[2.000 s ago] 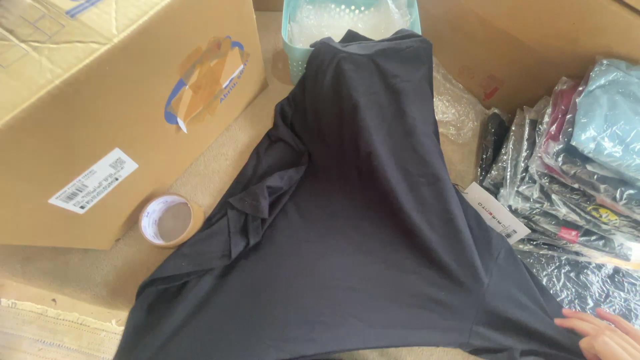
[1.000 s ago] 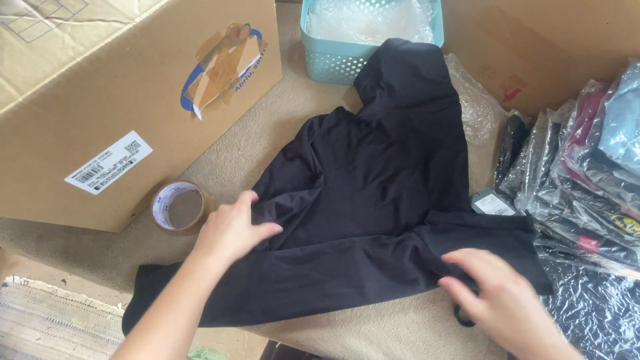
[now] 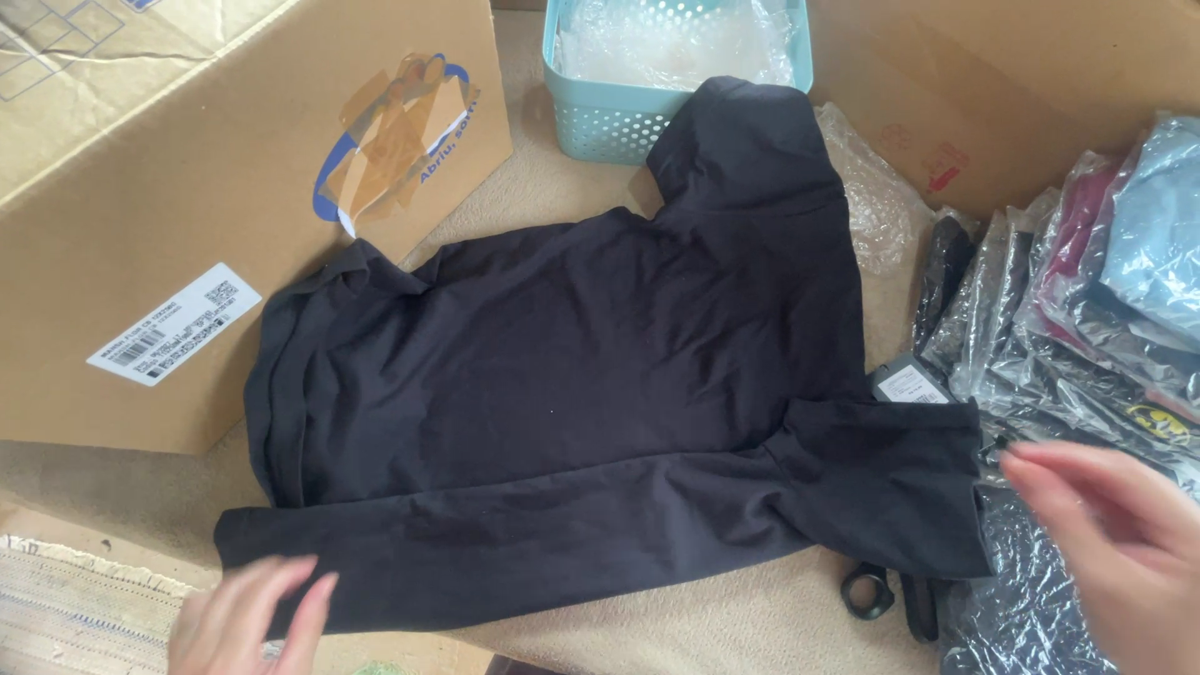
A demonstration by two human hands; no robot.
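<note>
A black short-sleeved garment (image 3: 581, 347) lies spread on the beige cloth surface, its lower side folded over into a long strip. My left hand (image 3: 253, 614) is over the strip's lower left end, fingers slightly apart; whether it grips the fabric is hard to tell. Off the right sleeve, my right hand (image 3: 1111, 544) hovers above the bagged clothes with thumb and forefinger close together. A hang tag (image 3: 909, 382) sticks out from under the garment's right edge. Black scissors handles (image 3: 867, 592) show below the right sleeve.
A cardboard box (image 3: 234, 169) with a label stands at the left. A light blue plastic basket (image 3: 609, 117) holding clear plastic bags is at the back. Clothes in clear bags (image 3: 1050, 309) are piled at the right, before another cardboard box (image 3: 1012, 84). A woven rug (image 3: 84, 600) shows at lower left.
The garment's lower part has been folded into a narrower shape, and its left end now covers the place where the tape roll showed. Both hands have moved apart, toward the lower left and the right.
</note>
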